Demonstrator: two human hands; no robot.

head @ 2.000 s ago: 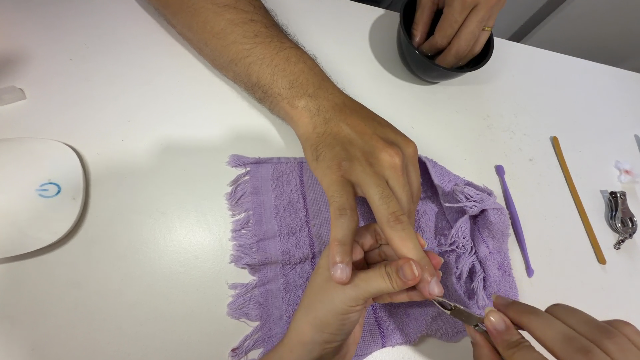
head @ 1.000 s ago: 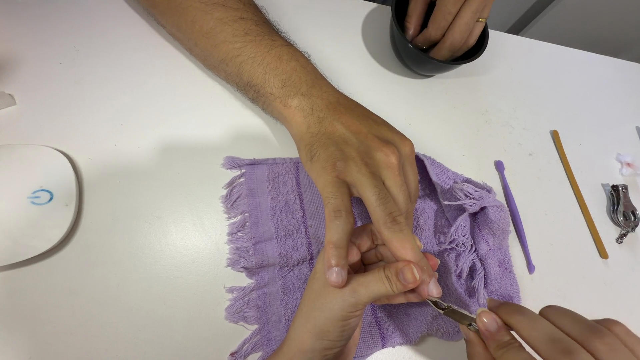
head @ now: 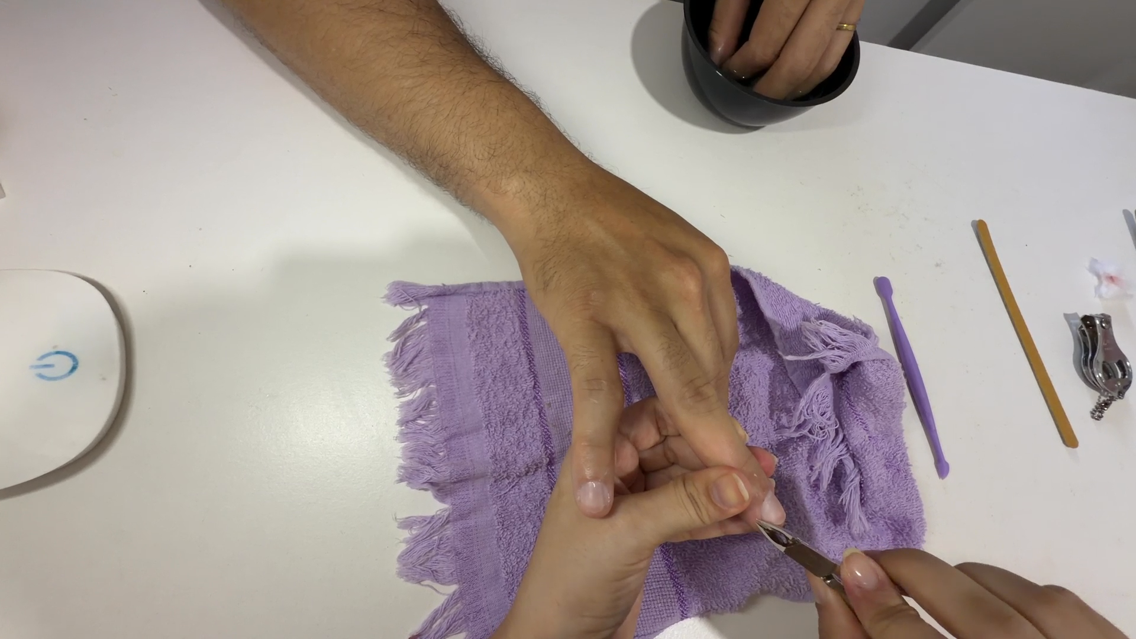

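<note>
My left hand (head: 657,506) grips a finger of another person's hand (head: 635,275), with my thumb over it near the tip. In my right hand (head: 923,595) is a pair of metal cuticle nippers (head: 803,555), whose tips touch or lie very close to that finger beside the nail. Whether the jaws are apart is hard to tell. Under the hands a purple fringed towel (head: 497,399) is spread, folded up at its right side. The person's other hand (head: 790,44), with a ring, dips into a black bowl (head: 754,111) at the top.
Right of the towel lie a purple plastic cuticle pusher (head: 912,377), an orange-brown stick or nail file (head: 1027,335), metal nail clippers (head: 1103,359) and a stained bit of cotton (head: 1109,278). A white device with a power symbol (head: 62,382) stands at the left on the white table (head: 248,479).
</note>
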